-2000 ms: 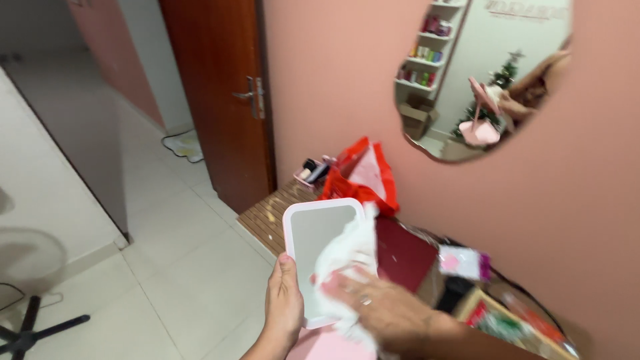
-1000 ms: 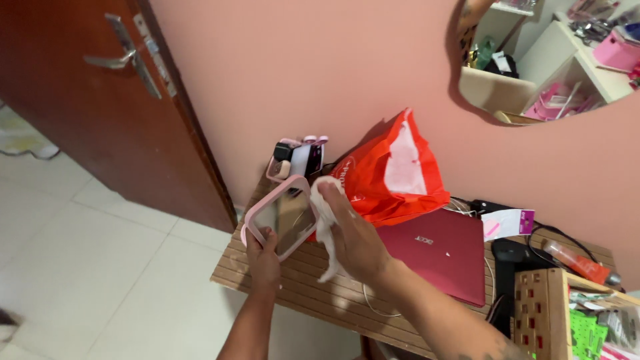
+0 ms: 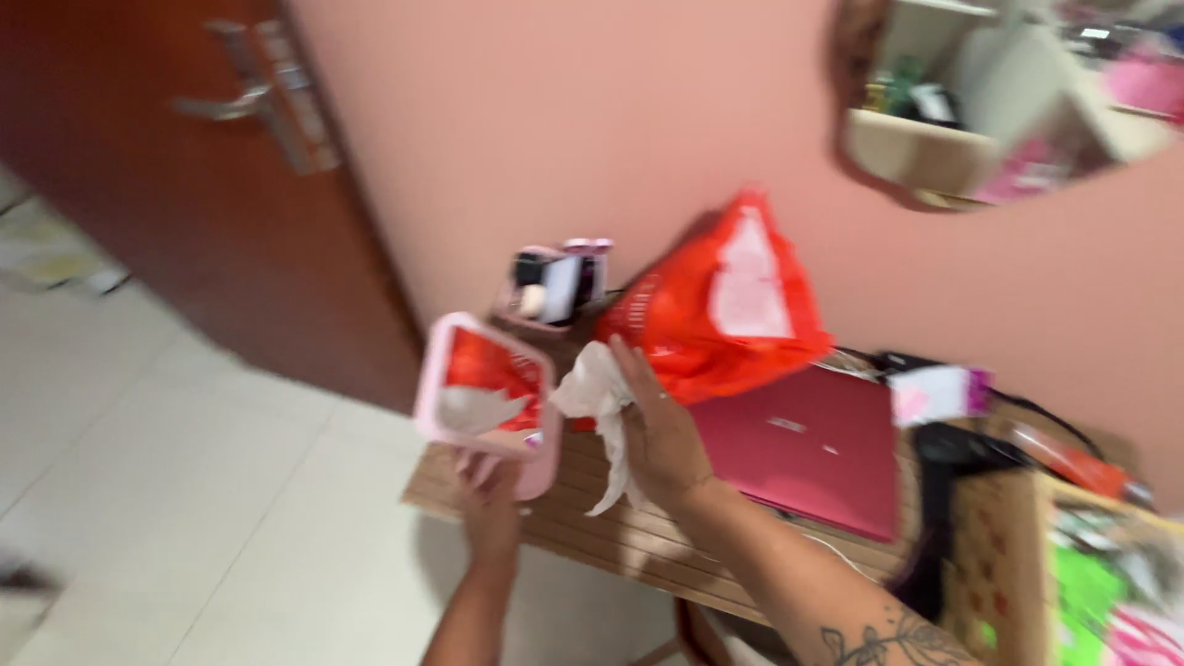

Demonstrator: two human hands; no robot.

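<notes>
My left hand [image 3: 488, 486] grips the lower edge of a pink-framed tabletop mirror [image 3: 488, 387], whose glass reflects the red bag and the white tissue. The mirror is tilted, with a pink base part behind and below it. My right hand [image 3: 659, 421] holds a crumpled white tissue or cloth [image 3: 597, 393] just to the right of the mirror frame, apart from the glass. Behind my right hand stands a red plastic bag [image 3: 721, 314], and a dark red laptop [image 3: 814, 449] lies closed beside my right wrist.
A slatted wooden table [image 3: 592, 518] runs along the pink wall. On it are a pink organizer [image 3: 555, 291] with small items, a wooden box [image 3: 1004, 546] of packets, an orange bottle [image 3: 1073, 462] and cables. A wall mirror [image 3: 980, 102] hangs above; a brown door [image 3: 185, 203] is at left.
My right hand with the tissue has come off the mirror, which it overlapped two seconds ago, and is now beside the frame. The view has swung down and toward the table.
</notes>
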